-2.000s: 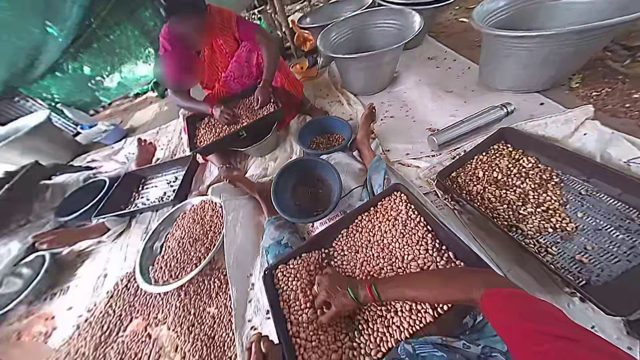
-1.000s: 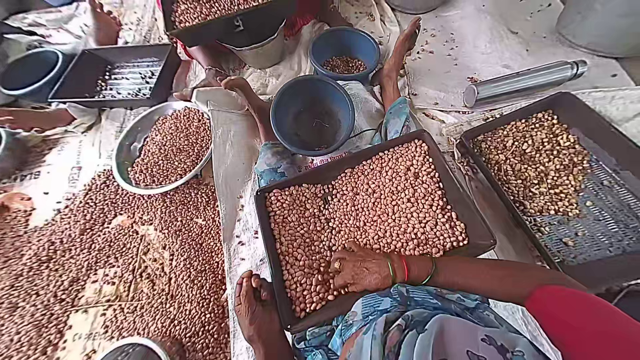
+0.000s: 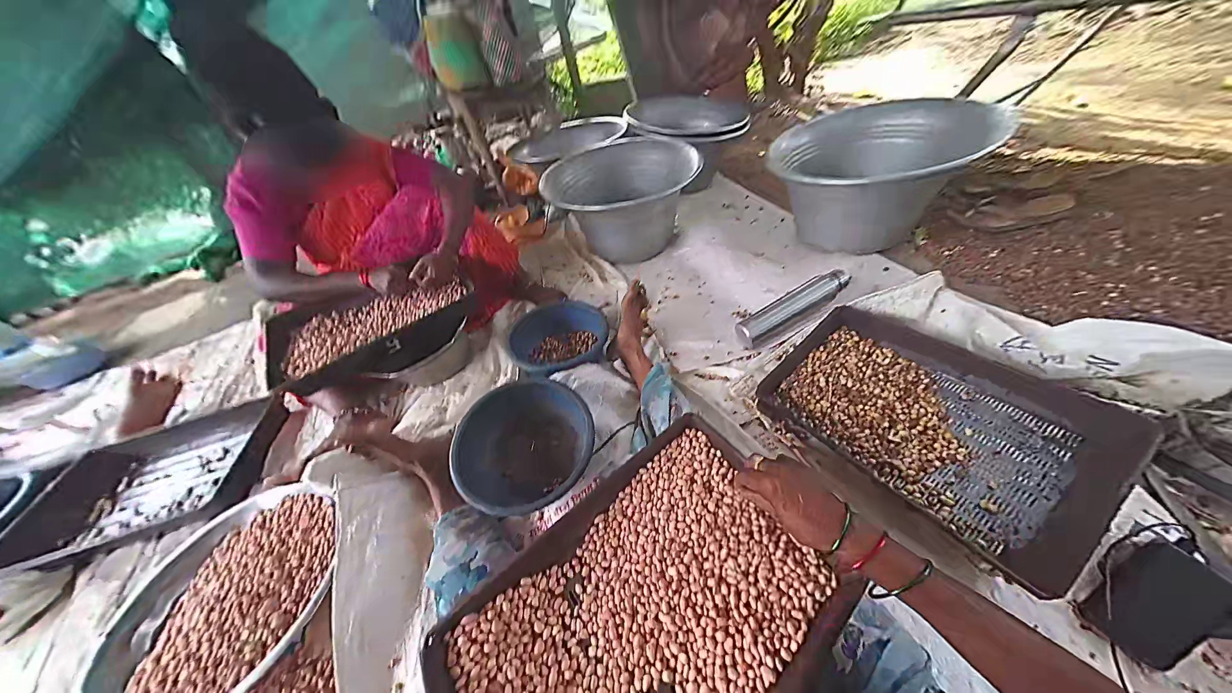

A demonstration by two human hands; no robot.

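Note:
My right hand (image 3: pixel 794 500), with a ring and several thin bracelets at the wrist, rests over the right side of a dark rectangular tray (image 3: pixel 568 534). Its fingers are bent at the rim beside the nuts; the fingertips are partly hidden, so a grip cannot be made out. Reddish-brown shelled peanuts (image 3: pixel 664 568) cover the tray, which lies across my legs. My left hand is out of view. Just beyond the tray stands a blue plastic bowl (image 3: pixel 525 448) with a little dark matter in it, and behind that a smaller blue bowl (image 3: pixel 558 337) holding some nuts.
A perforated tray (image 3: pixel 1078 462) with mixed nuts lies at right, near a metal bottle (image 3: pixel 794 308). Metal tubs (image 3: pixel 621 207) stand behind. Across from me a person (image 3: pixel 375 212) has both hands in another nut tray (image 3: pixel 375 356). A metal basin (image 3: pixel 318 597) of peanuts is at lower left.
My right hand has moved from among the peanuts at the tray's near part to its right rim. The view has swung upward since one second ago.

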